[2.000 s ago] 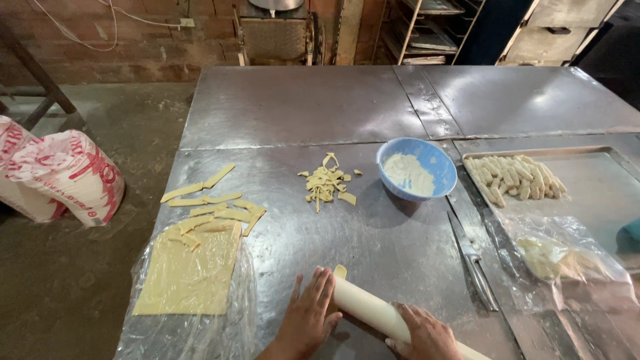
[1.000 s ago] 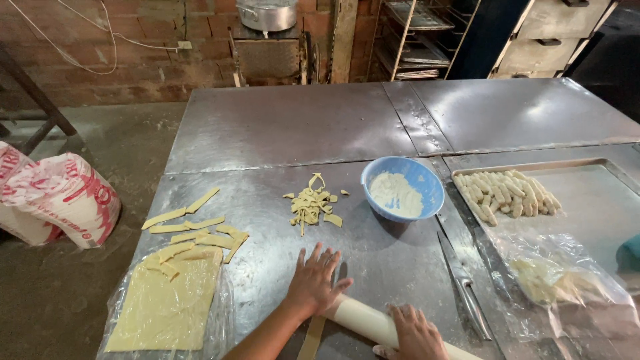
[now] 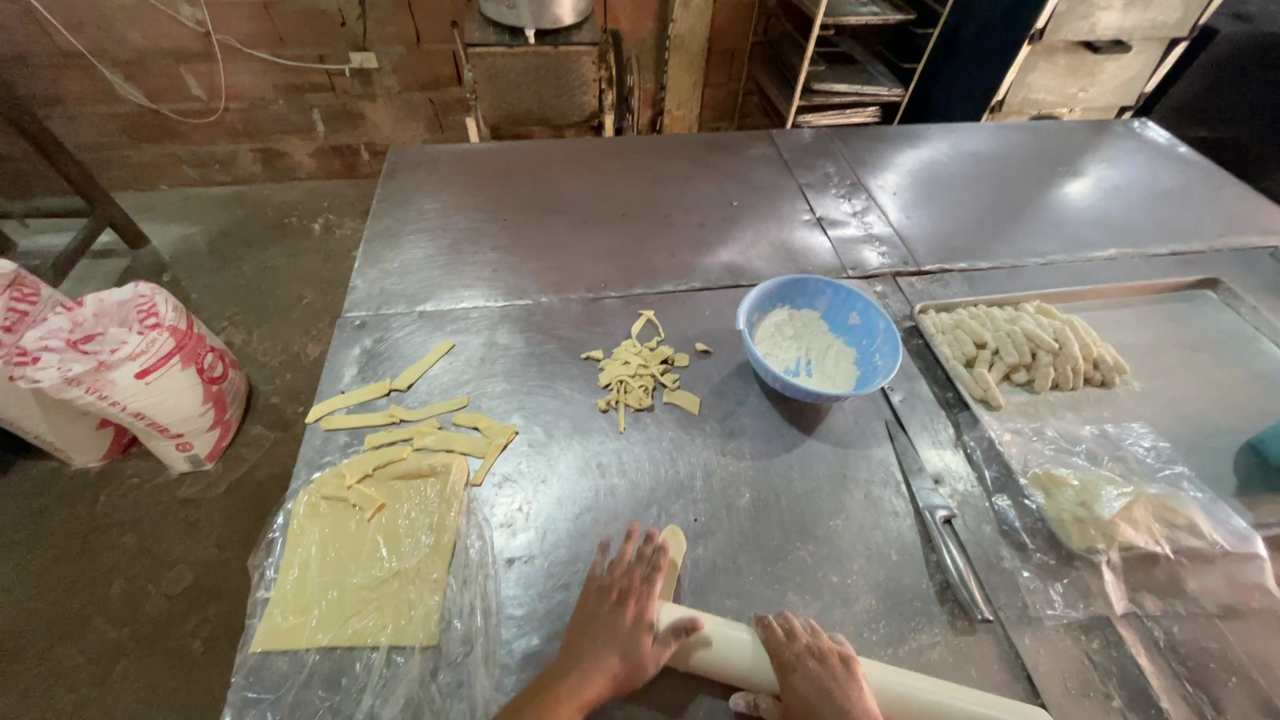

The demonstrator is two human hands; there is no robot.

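Observation:
A pale rolling pin point(image 3: 900, 686) lies at a slant near the bottom of the view. My left hand point(image 3: 622, 612) rests at its left end, fingers spread, thumb touching the pin. My right hand point(image 3: 812, 665) lies over the pin, fingers curled on it. A narrow strip of dough point(image 3: 674, 560) shows beyond the pin beside my left fingers; the rest of it is hidden. To the left, a flat sheet of dough point(image 3: 360, 580) lies on plastic, with cut dough strips point(image 3: 400, 412) at its far edge. Small dough scraps point(image 3: 636, 375) are heaped mid-table.
A blue bowl point(image 3: 870, 375) of white flour stands right of the scraps. A knife point(image 3: 940, 520) lies beside a metal tray point(image 3: 1180, 290) with short dough pieces point(image 3: 1030, 345). A plastic bag point(image 3: 1130, 500) overlaps the tray. Printed sacks point(image 3: 170, 370) stand on the floor at left.
The dough strip showed on the near side of the pin one second ago; now its end shows on the far side, beside my left fingers. Both hands stay at the pin.

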